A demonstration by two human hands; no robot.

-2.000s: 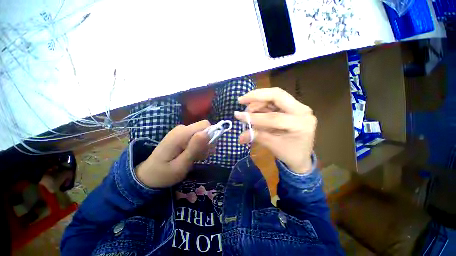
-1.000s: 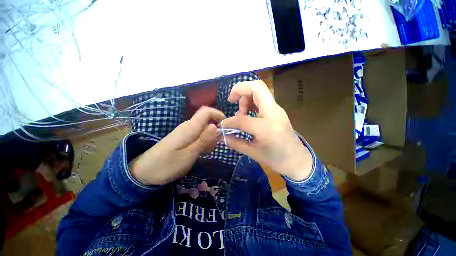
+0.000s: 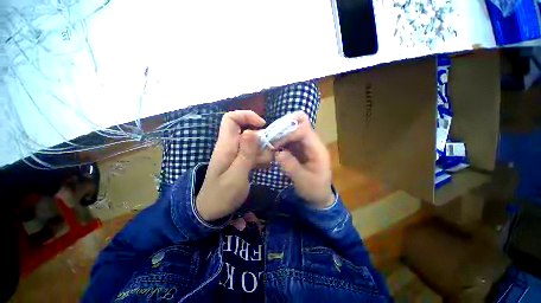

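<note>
A small white coiled cable [image 3: 279, 131] is held over my lap, in the middle of the view. My left hand [image 3: 233, 157] grips its left end between thumb and fingers. My right hand [image 3: 306, 158] grips it from the right and below, with the thumb and fingertips close to the coil. A tiny dark spot shows under the coil by the right fingertips; I cannot tell what it is. A tangled pile of white cables [image 3: 44, 77] lies on the table at the left, with strands hanging over the edge.
The white table [image 3: 196, 53] crosses the top. A black smartphone [image 3: 357, 29] and scattered small pieces [image 3: 424, 22] lie on it, with blue packs [image 3: 515, 22] at far right. A brown carton [image 3: 388, 133] with small blue-white boxes [image 3: 454, 149] stands right. A red stool [image 3: 65, 228] is lower left.
The coil was bent in my left hand, then hidden between the fingers, and now shows as a compact bundle pointing up right. My right hand has turned and closed on it. The view has shifted.
</note>
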